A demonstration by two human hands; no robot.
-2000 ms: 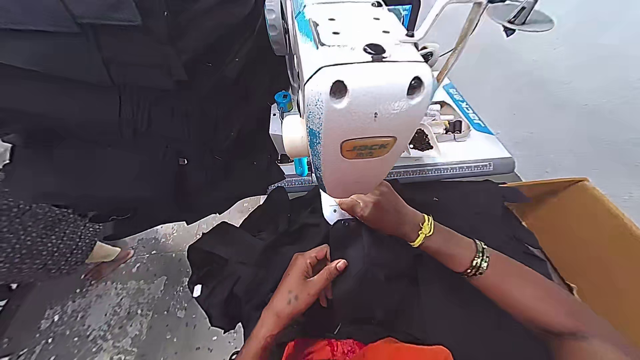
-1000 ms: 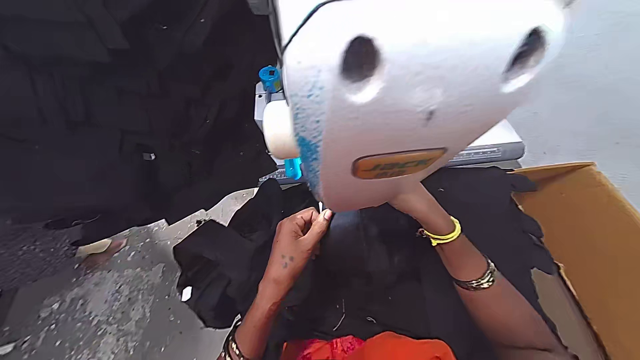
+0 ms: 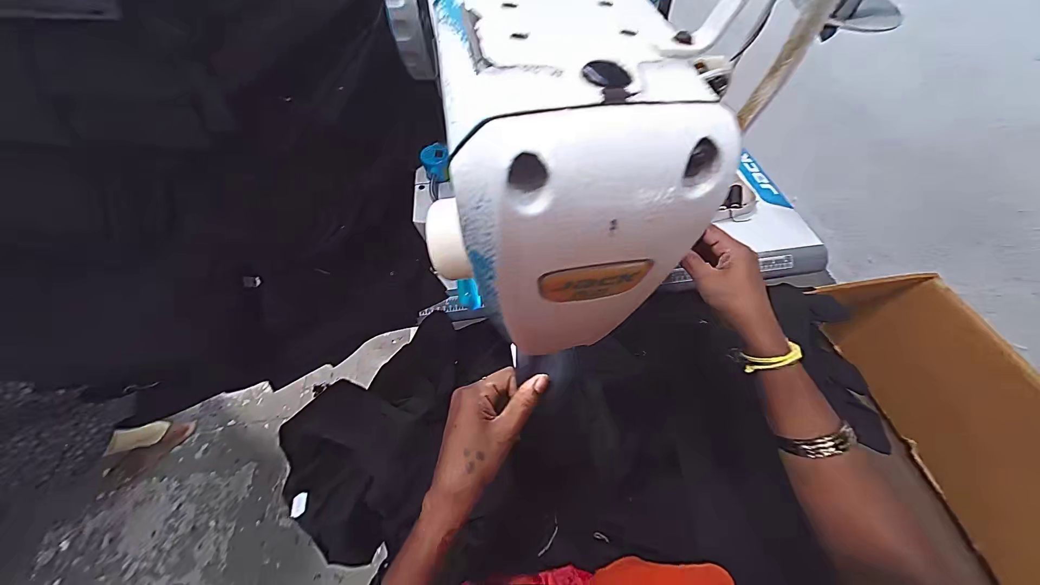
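Note:
A white Jack sewing machine (image 3: 609, 203) fills the upper middle, its head hiding the needle area. Black fabric (image 3: 650, 431) lies below it and across my lap. My left hand (image 3: 487, 422) pinches an edge of this fabric, thumb against fingers, just under the lower tip of the machine head. To the right of the head, my right hand (image 3: 727, 280) is raised near the edge of the machine bed (image 3: 784, 236), fingers bent and partly behind the head. Whether it holds anything cannot be seen.
An open cardboard box (image 3: 942, 390) stands close on the right, beside my forearm. More black cloth (image 3: 203, 203) covers the left side. Below it, part of a person's foot (image 3: 175, 435) shows on the speckled grey floor (image 3: 179, 512). A white wall or surface rises at the right.
My right hand has come away from the fabric beneath the machine head and moved right, toward the bed. My left hand still pinches the fabric. The view has shifted back from the machine head.

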